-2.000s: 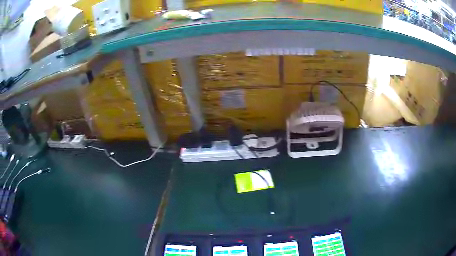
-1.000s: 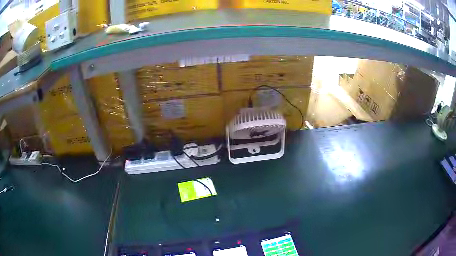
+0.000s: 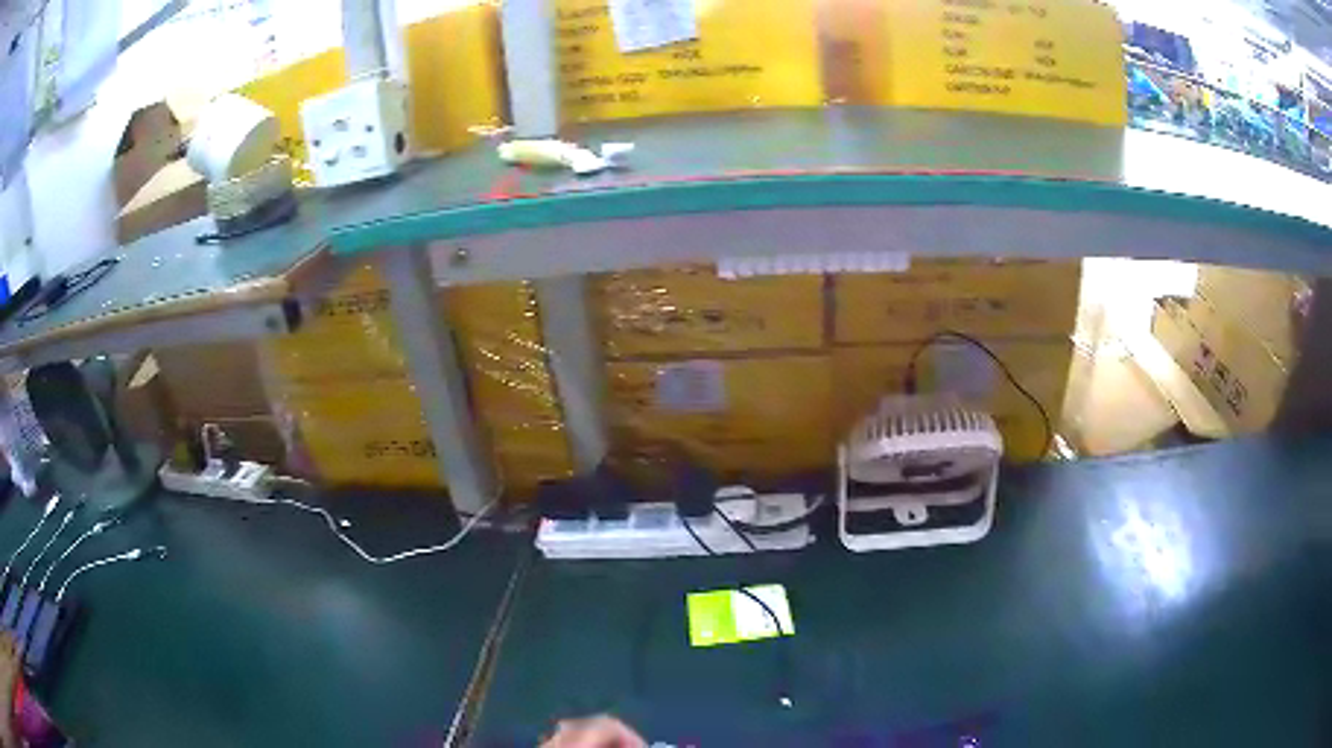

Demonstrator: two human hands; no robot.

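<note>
A hand, which looks like my left hand, is cut off by the bottom edge, left of centre. Only its upper part shows, so its fingers and anything in it are hidden. My right hand is not in view. A thin dark strip with small red and blue glints lies at the bottom edge, right of the hand; no lit screens show clearly. A yellow-green and white card lies mid-bench with a thin black cable across it, its bright tip nearer me.
A white power strip and a white fan stand at the bench's back, before yellow cartons. A green-edged shelf spans above. White leads and dark devices lie far left, beside part of another person.
Since one second ago, the view has swung left and tilted up. The phones' lit screens have dropped out below the frame. A hand has appeared at the bottom edge.
</note>
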